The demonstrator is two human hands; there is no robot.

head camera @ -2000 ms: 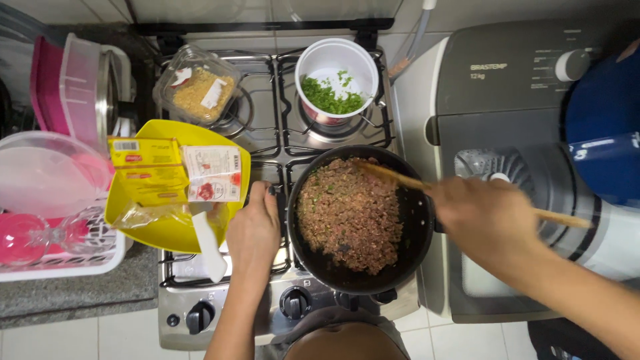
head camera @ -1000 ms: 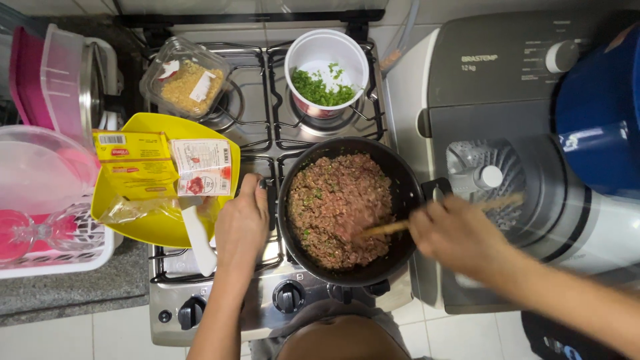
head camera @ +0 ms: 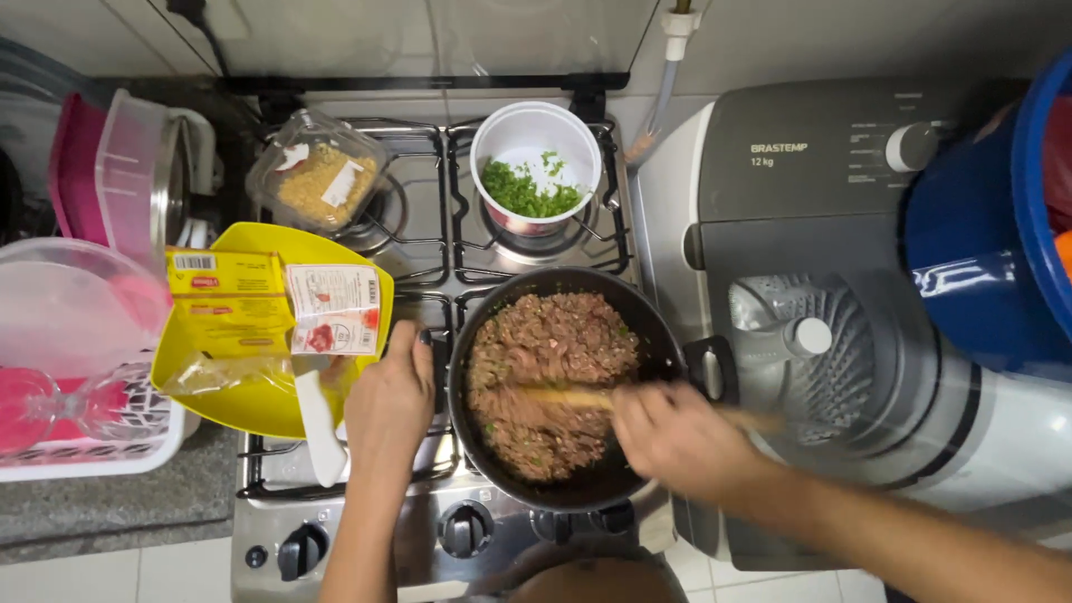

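Observation:
Ground meat [head camera: 544, 368] with green flecks fills much of a black two-handled pan [head camera: 569, 502] on the stove's front right burner. My right hand [head camera: 687, 435], blurred, grips a wooden utensil [head camera: 565, 396] whose far end lies in the meat. At the pan's left handle, my left hand [head camera: 392, 394] is closed on that handle, which its fingers partly hide. Chopped green herbs [head camera: 528, 191] lie in a white tub [head camera: 536, 126] on the burner behind. A yellow bowl [head camera: 251, 410] to the left holds opened packaging [head camera: 226, 293] and a white-handled knife [head camera: 318, 431].
A clear plastic box [head camera: 322, 172] of yellowish crumbs stands on the back left burner. A white dish rack [head camera: 100, 465] with glasses and plastic containers is at left. At right are an open washing machine [head camera: 796, 201] and a large blue tub [head camera: 971, 276].
My right hand has moved the wooden utensil about in the pan, and the meat's surface has shifted. My left hand has stayed by the left handle.

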